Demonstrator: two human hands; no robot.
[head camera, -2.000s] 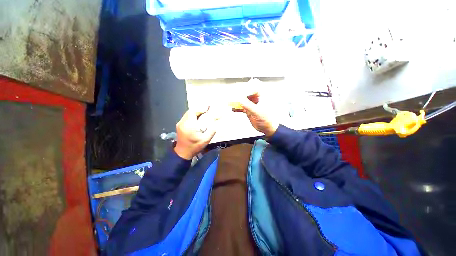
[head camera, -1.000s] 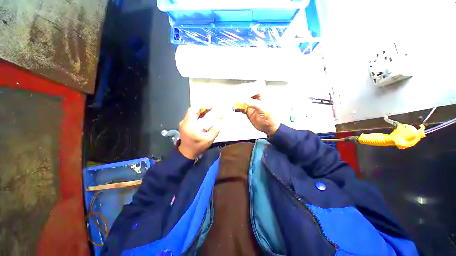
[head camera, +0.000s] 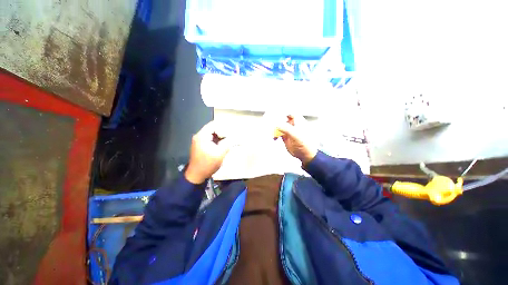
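Note:
My left hand (head camera: 207, 151) is over the near left part of the white table, with its fingers bent; glare hides whether it holds anything. My right hand (head camera: 296, 140) is over the middle of the table, its thumb and fingers closed on a small yellow piece (head camera: 278, 133). The hands are apart, and the glare between them hides detail. A thick white roll (head camera: 256, 94) lies across the table beyond the hands.
A blue tray (head camera: 262, 51) with plastic film is behind the roll. A yellow air blow gun (head camera: 429, 190) hangs at the right table edge. A speckled white block (head camera: 420, 116) stands at right. A blue crate (head camera: 117, 207) is at lower left, beside a red-framed machine (head camera: 83, 167).
The view has shifted, so tray, roll and blow gun appear lower. My hands have moved farther apart. The right hand still holds the yellow piece.

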